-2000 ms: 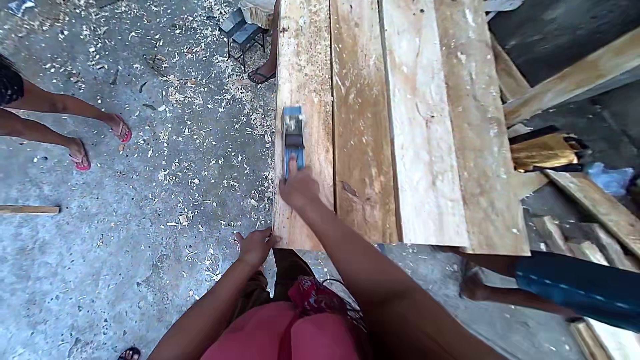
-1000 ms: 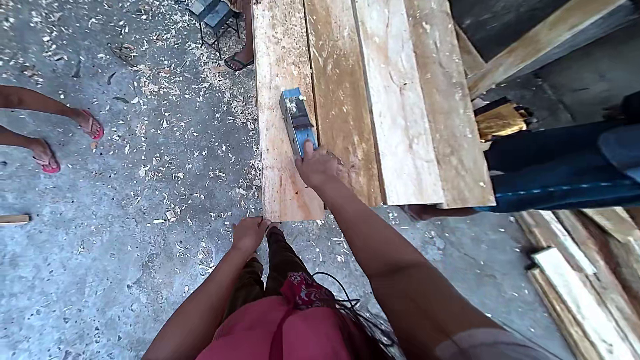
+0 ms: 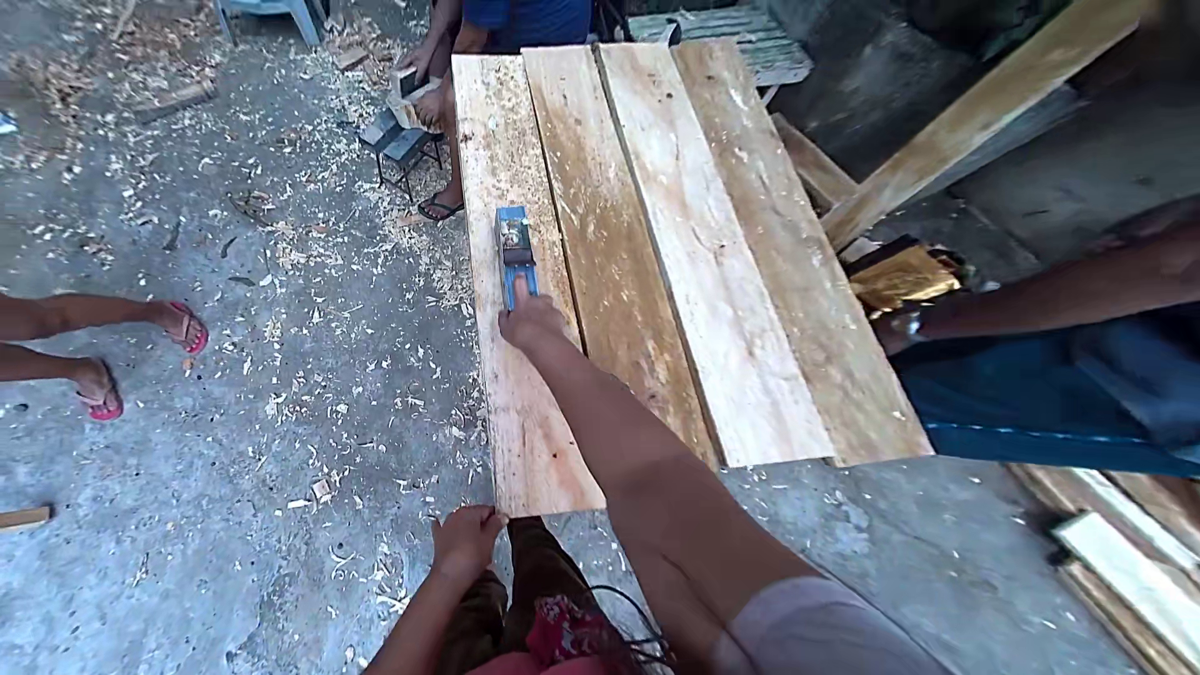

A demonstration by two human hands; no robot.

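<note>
A blue hand plane (image 3: 514,246) lies on the leftmost wooden plank (image 3: 534,422), with shavings in its throat. My right hand (image 3: 534,322) grips the plane's rear end, the arm reaching out over the plank. At the near left corner of that plank, my left hand (image 3: 471,532) holds the edge with its fingers. Beside it lie a brown plank (image 3: 623,328), a pale plank (image 3: 722,253) and another brown plank (image 3: 806,281), side by side with narrow gaps. Small wood shavings are scattered over the far part of the leftmost plank.
A person in dark blue jeans (image 3: 1050,394) stands close at the right. Another person's leg (image 3: 457,141) is beyond the planks, near a small dark stool (image 3: 398,141). Someone's sandaled feet (image 3: 183,328) are at the left. Shavings litter the concrete floor (image 3: 309,394); more boards (image 3: 1134,572) lie lower right.
My right hand and the plane have moved forward along the leftmost plank since a second ago. The person at the right now has an arm near the planks' edge. The view has shifted.
</note>
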